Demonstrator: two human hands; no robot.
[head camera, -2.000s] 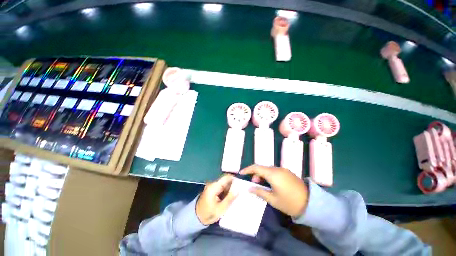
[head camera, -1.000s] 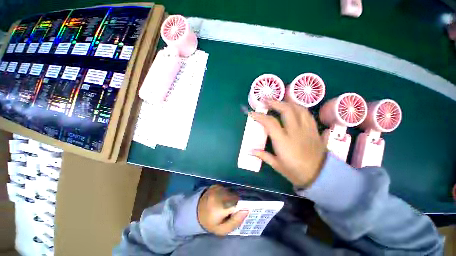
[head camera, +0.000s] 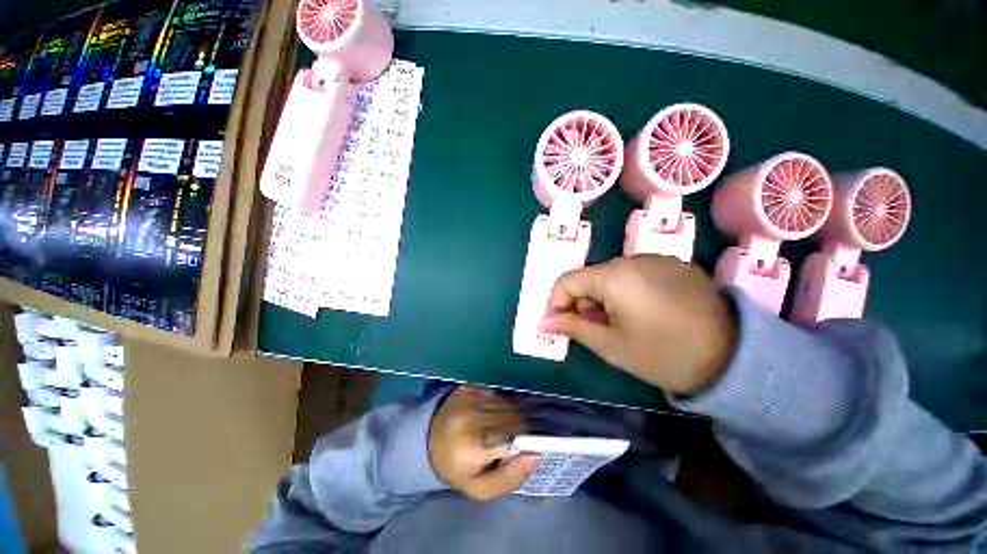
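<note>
Several pink handheld fans lie in a row on the green bench. My right hand (head camera: 655, 322) is at the leftmost fan (head camera: 549, 284), thumb and fingertips pinched together on the low part of its handle. A small dark mark shows there beside the fingertips; whether a sticker label is between them I cannot tell. The hand and sleeve hide the lower handle of the second fan (head camera: 684, 152). My left hand (head camera: 477, 443) holds a white label sheet (head camera: 574, 463) with rows of small print, below the bench edge.
Spare label sheets (head camera: 373, 233) lie at left with a pink fan (head camera: 312, 135) on top. Left of them, black glossy retail boxes (head camera: 100, 206) stand in a cardboard tray (head camera: 229, 249). A carton of white items (head camera: 81, 433) is at lower left. A white strip (head camera: 649, 38) crosses behind the fans.
My right hand has moved from the leftmost fan's upper handle to its lower handle, with its fingers now pinched. The view has shifted closer. My left hand still holds the label sheet.
</note>
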